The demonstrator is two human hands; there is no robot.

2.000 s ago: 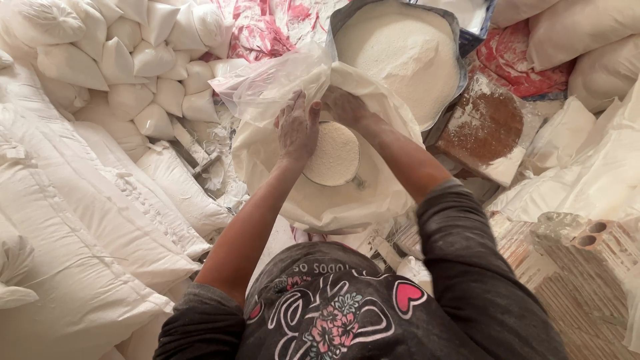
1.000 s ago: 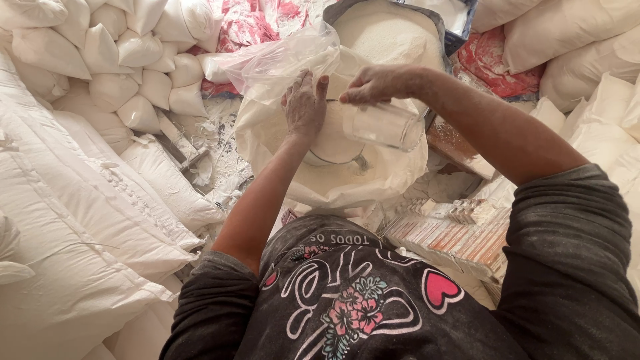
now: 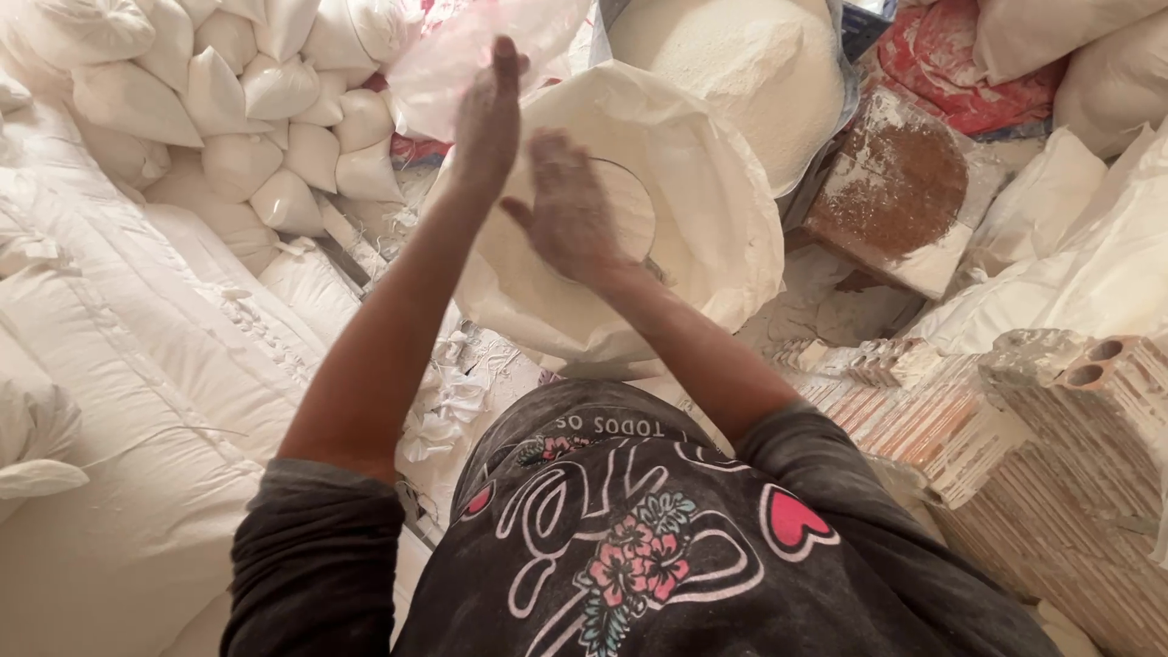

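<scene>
My left hand (image 3: pixel 491 119) is raised over the left rim of an open white sack (image 3: pixel 730 246), beside a thin translucent plastic bag (image 3: pixel 474 55). Its fingers are extended, and nothing shows in it. Lower and to its right, my right hand (image 3: pixel 570 205) is slightly blurred, palm turned toward the left hand, fingers stretched and thumb apart, with no object visible in it. The hands do not touch. Partly behind the right hand, a round thin-rimmed vessel (image 3: pixel 634 205) with pale powder inside sits in the sack.
A large lined container of pale powder (image 3: pixel 730 82) stands behind the sack. Small filled white bags (image 3: pixel 242 160) are piled at upper left, large white sacks (image 3: pixel 119 365) below them. At right are a powder-dusted brown block (image 3: pixel 890 187) and hollow clay bricks (image 3: pixel 1049 429).
A second ago my right hand held a clear, blurred container over the sack; now that hand is empty and lower. My left hand has lifted away from the round vessel.
</scene>
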